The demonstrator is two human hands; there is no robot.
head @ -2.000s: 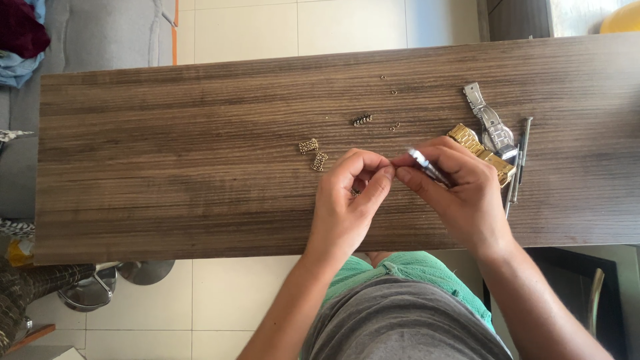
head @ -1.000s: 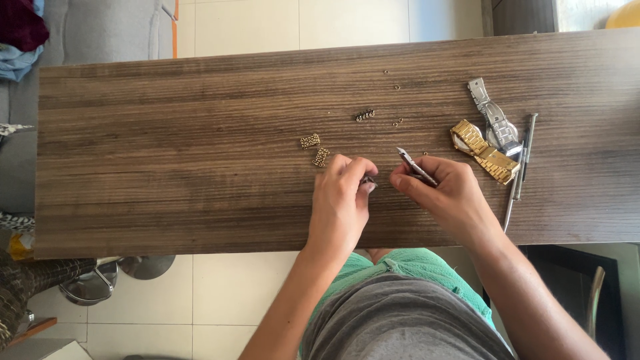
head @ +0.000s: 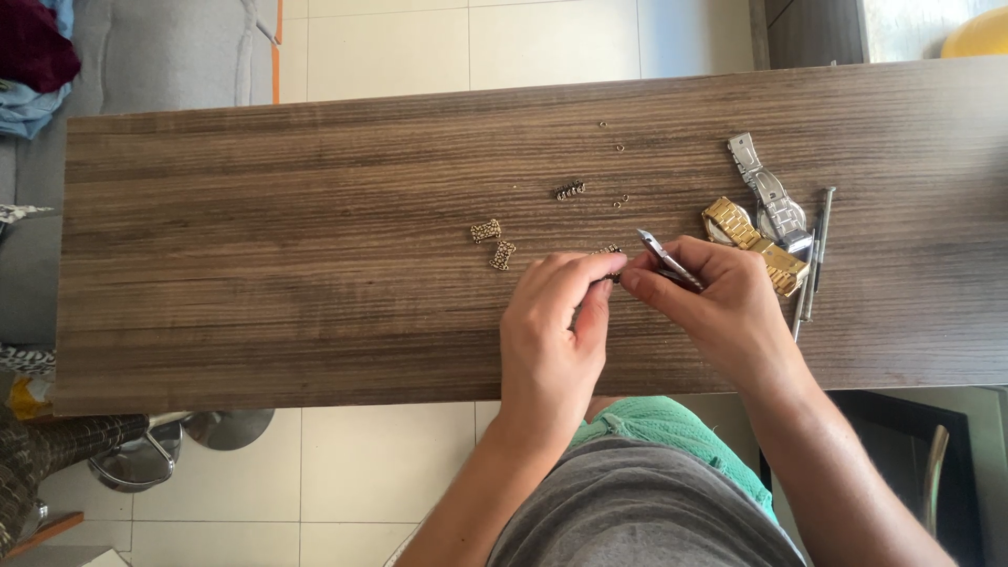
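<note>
My left hand pinches a small dark metal jewelry piece between thumb and forefinger, mostly hidden by the fingertips. My right hand holds a silver cuticle nipper in the palm, its pointed jaws toward the upper left; its thumb and forefinger tips meet the same piece. Behind the fingertips a patterned metal link shows in part. To the left lie two openwork bronze-colored connectors. Farther back are a dark ridged metal piece and several small jump rings.
Right of my hands lie a gold-colored wristwatch and a silver-colored wristwatch, the two touching. Thin metal rods or tools lie beside them. The wooden table's near edge is just in front of my body. A grey sofa stands beyond its left end.
My hands, apart one second ago, are together at the fingertips again. The nipper stays in my right hand. The connectors and watches on the table have not moved.
</note>
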